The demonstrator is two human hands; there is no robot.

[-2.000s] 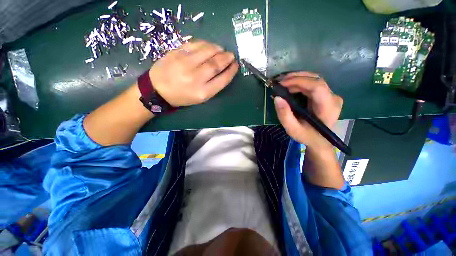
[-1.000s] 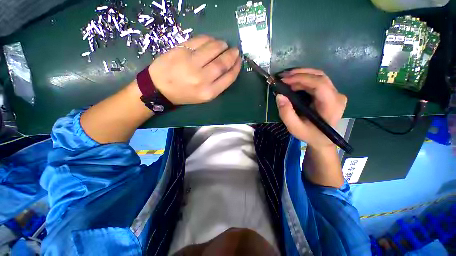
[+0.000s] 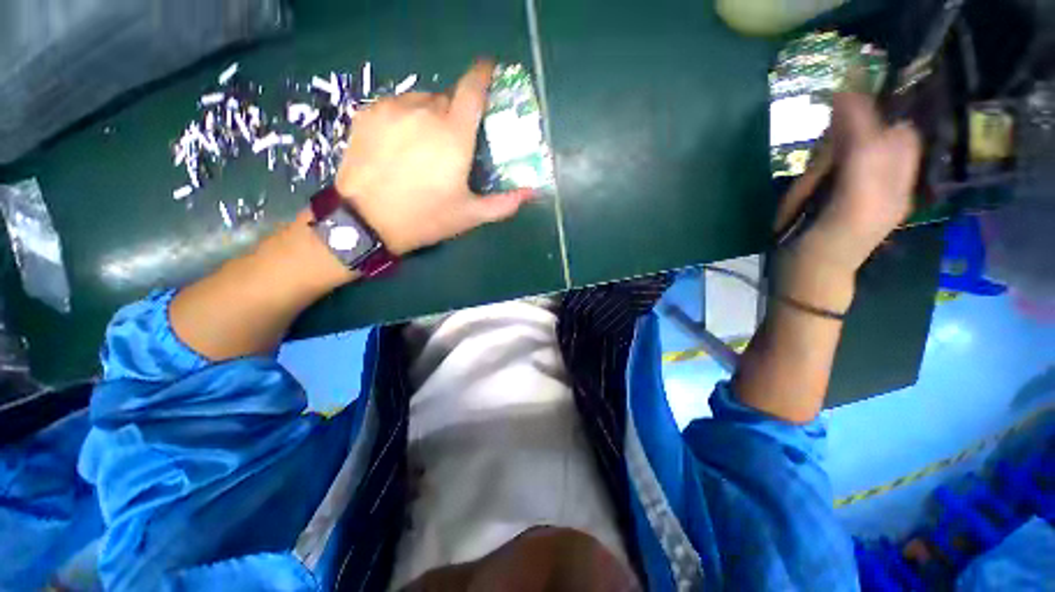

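A green circuit board with a white area (image 3: 509, 137) lies on the mat in front of me, beside a pale seam. My left hand (image 3: 434, 156) spans it, index finger at its upper end and thumb at its lower end. My right hand (image 3: 862, 168) is at the right, blurred, beside and partly over the board stack (image 3: 798, 119). A dark, blurred handle, which looks like the soldering iron (image 3: 801, 206), shows below its fingers. The iron's tip cannot be made out.
White and dark small components (image 3: 237, 133) lie scattered at the left of the mat (image 3: 659, 174). A clear plastic bag (image 3: 35, 243) is at far left. A pale round tub (image 3: 775, 12) is at the top edge. A dark stand with a yellow patch (image 3: 990, 133) is at right.
My right hand has moved right with the dark handle, from the board to the stack. My left hand has opened its thumb and index finger around the board. The view has shifted.
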